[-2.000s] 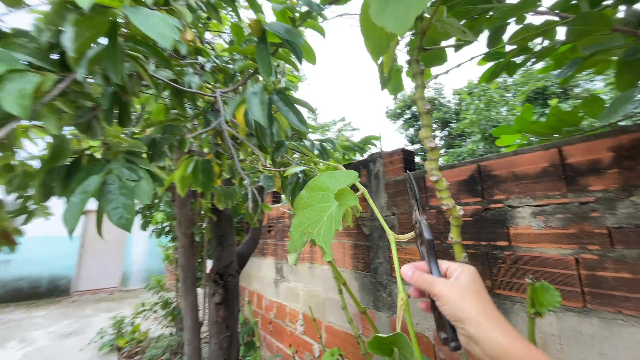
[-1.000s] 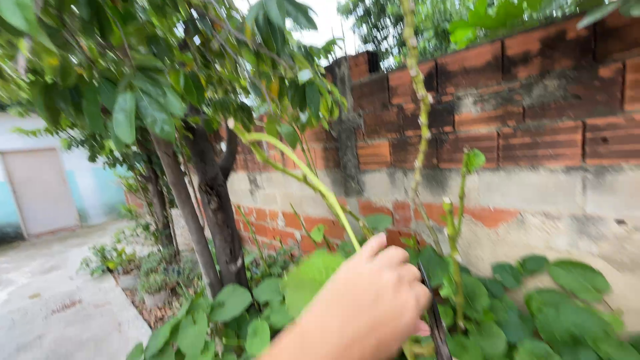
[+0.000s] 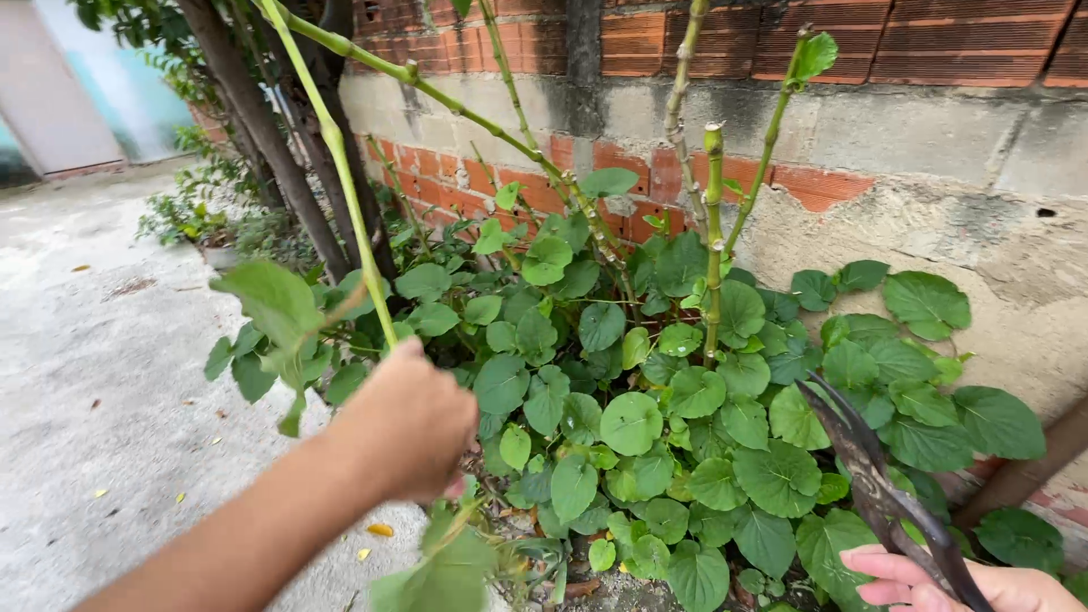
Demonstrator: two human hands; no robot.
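Observation:
My left hand (image 3: pixel 412 425), closed into a fist left of centre, grips a long green plant stem (image 3: pixel 344 183) that rises to the top edge; large leaves hang from it on either side of the fist. At the lower right my right hand (image 3: pixel 952 586) holds dark metal garden shears (image 3: pixel 884 501), their blades pointing up and left over the low leaves. Between the hands, an upright green stem with a cut top (image 3: pixel 714 195) stands in front of the wall. Another jointed stem (image 3: pixel 476 115) slants up to the left behind the held one.
Round-leaved ground plants (image 3: pixel 629 423) cover the bed along the brick and block wall (image 3: pixel 901 136). Tree trunks (image 3: pixel 263 136) rise at the upper left. A concrete pavement (image 3: pixel 153 340) with scattered fallen leaves lies to the left.
My left hand, holding the green stem, is now farther left and lower in view. The shears, partly hidden one second ago, now show plainly at the right. The view has tilted down.

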